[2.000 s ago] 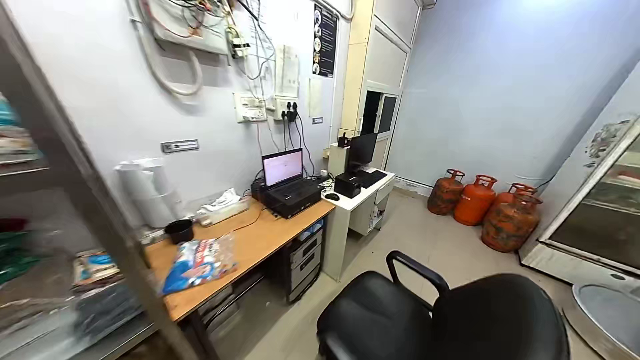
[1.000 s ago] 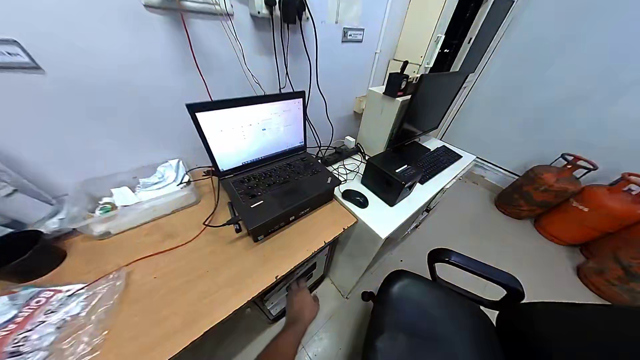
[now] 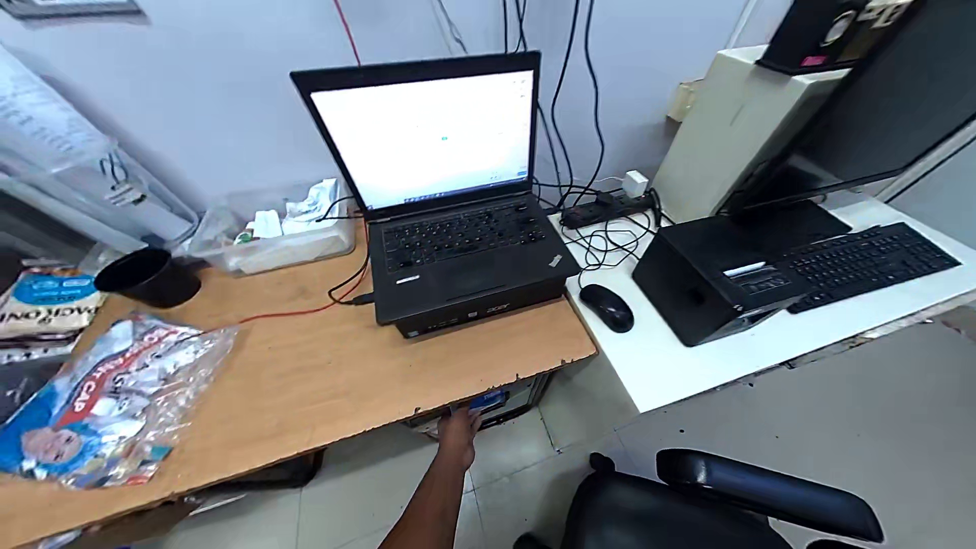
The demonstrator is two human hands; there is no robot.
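Observation:
My left hand (image 3: 459,428) reaches down to the drawer unit (image 3: 526,396) under the front edge of the wooden desk (image 3: 328,374). Its fingers are at the unit's top, partly hidden by the desk edge, so their hold cannot be told. Just beside them a blue item (image 3: 489,400) shows in the unit. My right hand is not in view. Above on the desk, an open laptop (image 3: 457,244) with a lit screen rests on a black Acer box (image 3: 488,307). A black mouse (image 3: 607,307) lies on the white table (image 3: 656,366) to the right.
A plastic packet of caps (image 3: 130,396), a black cup (image 3: 149,278) and a clear tray (image 3: 297,244) stand on the desk's left. Rightward are a black box (image 3: 701,274), a keyboard (image 3: 877,263) and a monitor (image 3: 862,114). A black chair (image 3: 671,511) stands in front; cables trail behind.
The view has moved much nearer to the desk. My left hand, not visible two seconds ago, came to the drawer unit one second ago and is now partly under the desk edge.

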